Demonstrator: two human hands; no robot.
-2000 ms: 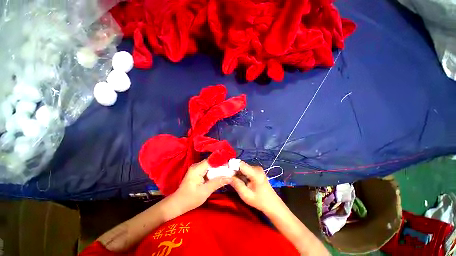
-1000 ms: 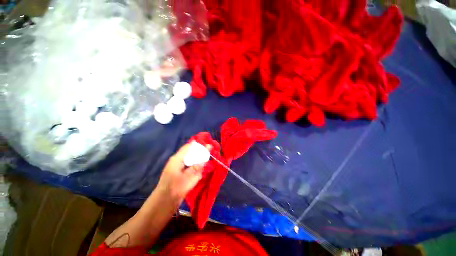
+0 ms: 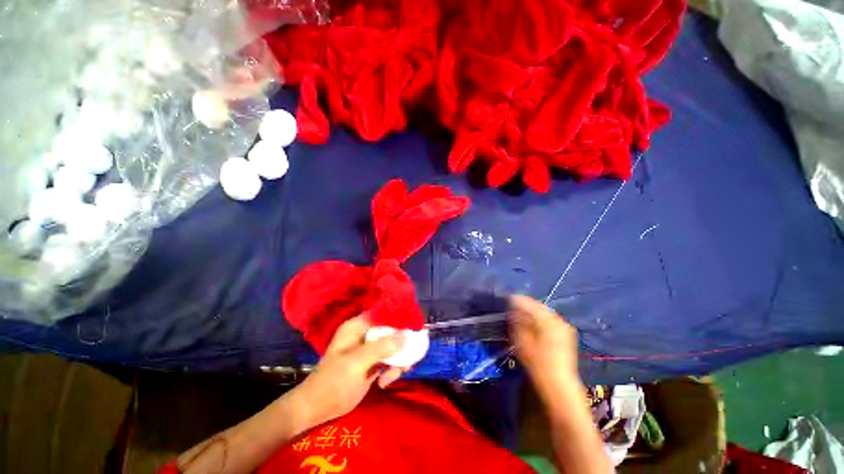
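Note:
My left hand [image 3: 344, 375] holds a white ball [image 3: 403, 347] against the lower end of a red plush piece [image 3: 338, 292] at the table's near edge. The piece's other lobes lie on the blue cloth. My right hand [image 3: 543, 338] is blurred, to the right of the ball, fingers closed together. A pale sewing thread [image 3: 467, 321] runs straight between the ball and my right fingertips. I cannot make out a needle.
A pile of red plush pieces [image 3: 555, 83] lies at the far side. Three loose white balls [image 3: 268, 159] lie beside a clear plastic bag [image 3: 167, 139] of balls at left. A long white thread [image 3: 592, 231] slants from the pile. A cardboard box [image 3: 685, 426] stands below right.
My right hand, at the ball two seconds ago and out of view one second ago, is back in view right of it. The left hand keeps the ball, now lower against the plush.

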